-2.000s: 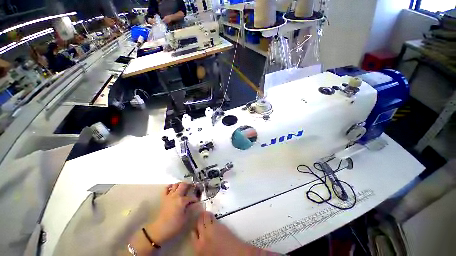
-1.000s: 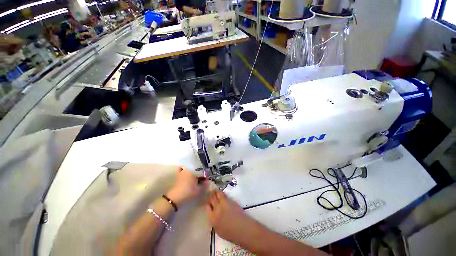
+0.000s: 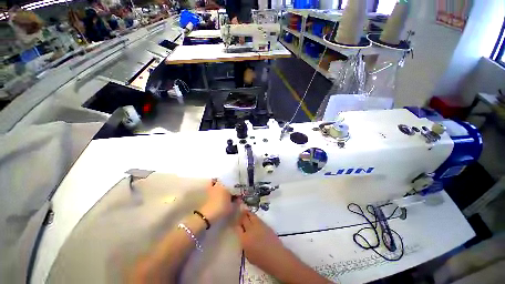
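Observation:
A large beige fabric panel (image 3: 138, 222) with a curved edge lies left of the needle of the white sewing machine (image 3: 365, 166). My left hand (image 3: 218, 202), with a dark band and a light bracelet at the wrist, pinches the panel's edge just left of the presser foot (image 3: 253, 198). My right hand (image 3: 252, 230) holds the edge just below the presser foot, its fingertips close to my left hand's. The fingertips and the needle point are partly hidden. A small yellow mark shows on the panel.
Thread snips (image 3: 385, 227) with a black cord lie right on the table. A printed ruler (image 3: 343, 265) runs along the front edge. Thread cones (image 3: 353, 25) stand behind, a blue motor (image 3: 462, 144) at right. Pale cloth (image 3: 33, 172) drapes at far left. Another machine table (image 3: 221, 52) stands beyond.
The camera view has turned, so the machine sits further right and more level. My left hand has gone from lying flat by the presser foot to pinching the edge. My right hand stays at the edge.

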